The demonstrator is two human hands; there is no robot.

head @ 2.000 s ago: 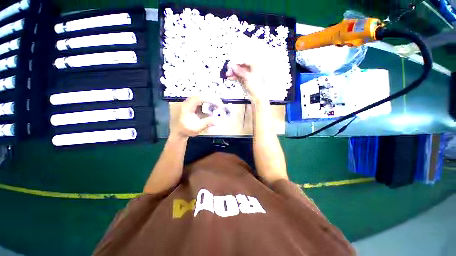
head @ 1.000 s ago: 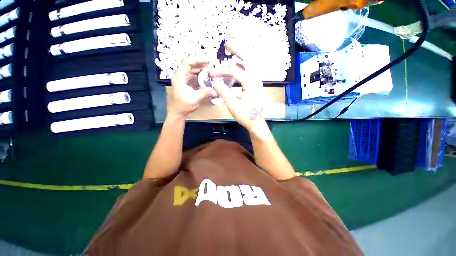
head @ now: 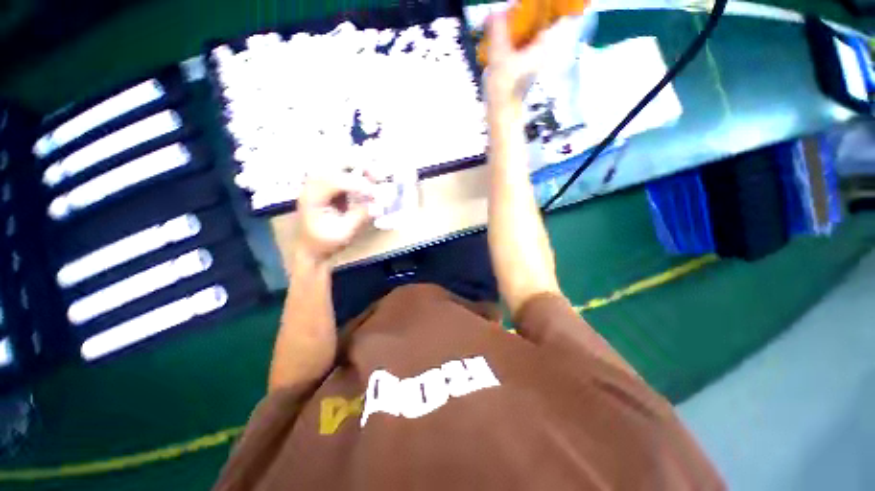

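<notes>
My left hand is over the tan work board and holds a white tube housing, seen nearly end-on and overexposed. My right hand is at the top, closed around the orange electric screwdriver, with orange showing on both sides of the fingers. The screwdriver's upper part is cut off by the picture's edge. The black parts tray is heaped with small white parts, with a dark gap near its middle.
Ribbed black tube trays with white tubes lie at the left. A white block with a dark mechanism and a blue bin are right of the parts tray, partly behind my right forearm. The black driver cord crosses there.
My right hand has left the housing, moved up and right and taken hold of the screwdriver. My left hand still holds the housing. The view has tilted and shifted right.
</notes>
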